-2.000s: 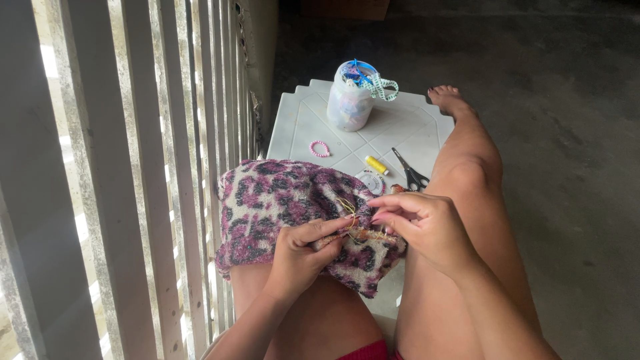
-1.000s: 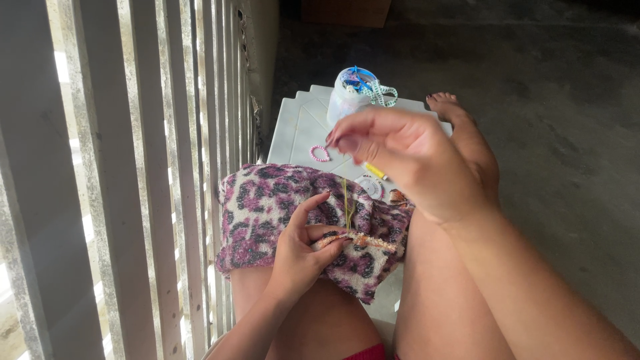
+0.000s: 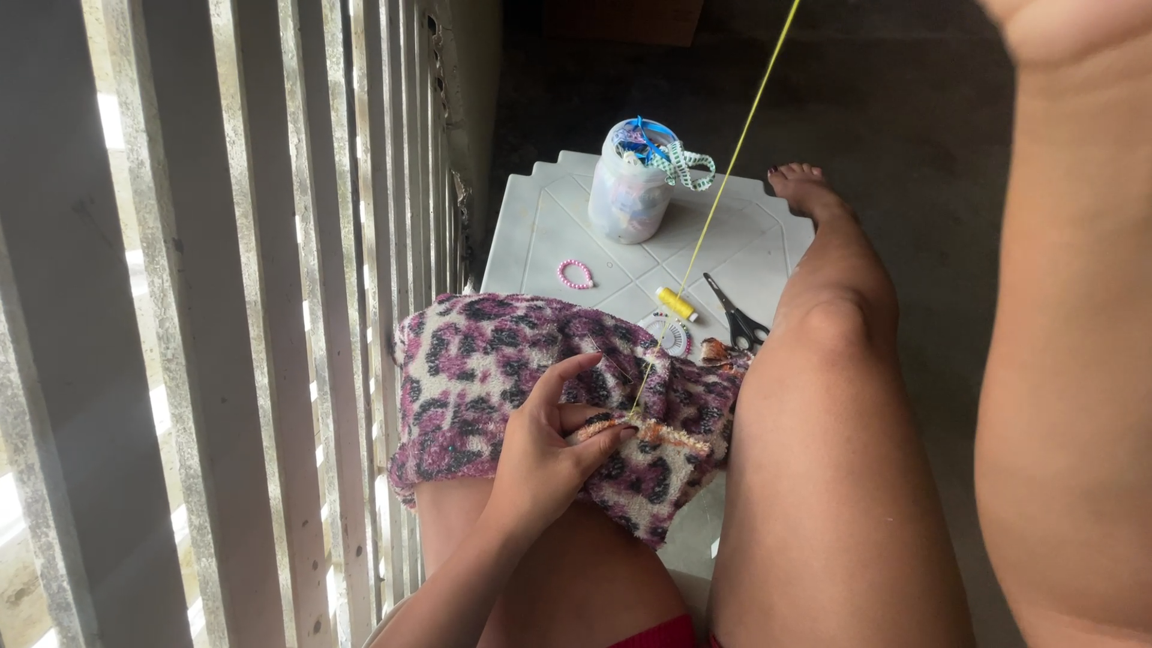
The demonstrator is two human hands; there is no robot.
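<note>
A fleecy cloth with a purple and black leopard pattern (image 3: 486, 387) lies over my lap. My left hand (image 3: 549, 445) pinches its folded, orange-tinged edge between thumb and fingers. From that edge a taut yellow thread (image 3: 740, 135) runs up and right, out of the top of the view. My right hand (image 3: 1062, 27) is raised at the top right corner; only its heel and the forearm show, its fingers are cut off by the frame. A yellow thread spool (image 3: 677, 304), a round pin wheel (image 3: 666, 335) and black-handled scissors (image 3: 740, 324) lie just beyond the cloth.
On the pale plastic table (image 3: 540, 216) stand a translucent jar (image 3: 630, 198) with ribbons and trim inside, and a pink beaded bracelet (image 3: 575, 274). A white slatted railing (image 3: 243, 270) runs along the left. My bare foot (image 3: 805, 187) rests at the table's right edge.
My right hand has gone from beside my left hand at the cloth, up and right, to the view's edge. The yellow thread, loose at the cloth two seconds ago, is now drawn out long and straight.
</note>
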